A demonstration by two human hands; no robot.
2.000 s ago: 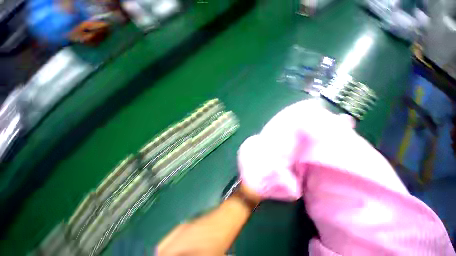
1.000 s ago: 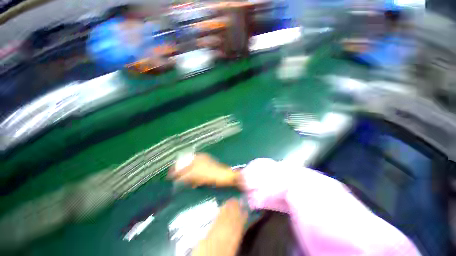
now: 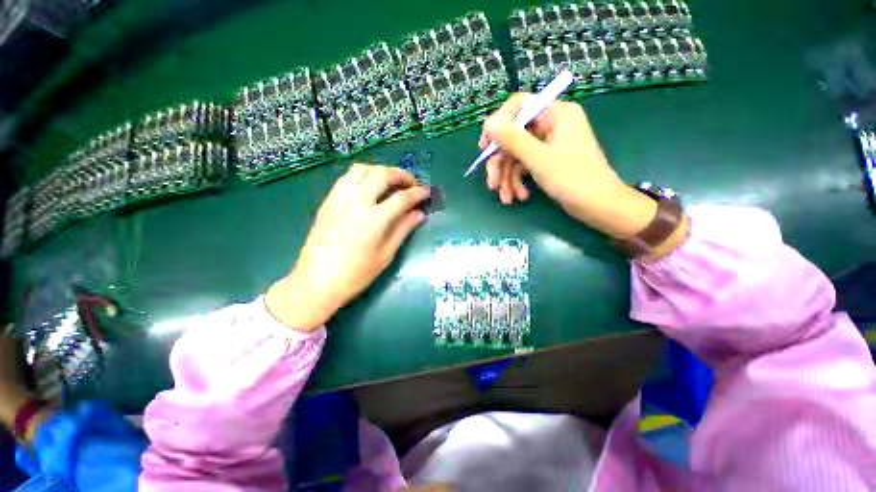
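A PCB panel (image 3: 482, 293) lies flat near the bench's front edge, between my forearms. My right hand (image 3: 547, 144) holds slim pale tweezers (image 3: 523, 120) like a pen, above the bench beyond the panel. Their tip points down-left and touches nothing visible. My left hand (image 3: 360, 235) is beyond and left of the panel, its thumb and fingertips together at a small dark strip (image 3: 434, 200). A clear film with blue marks (image 3: 417, 163) lies just beyond these fingertips, partly hidden by them.
Stacked PCB panels (image 3: 365, 101) form a long arc across the far side. At the left are silvery packets with wires (image 3: 72, 336) and another person's hand and blue sleeve (image 3: 86, 447). A shiny clear bag (image 3: 855, 106) lies at the far right. The bench's front edge (image 3: 423, 369) runs before me.
The view has turned from the blurred, tilted scene to the panel in front of me. Both hands now show clearly, apart, with tweezers in the right and the dark strip at the left fingertips.
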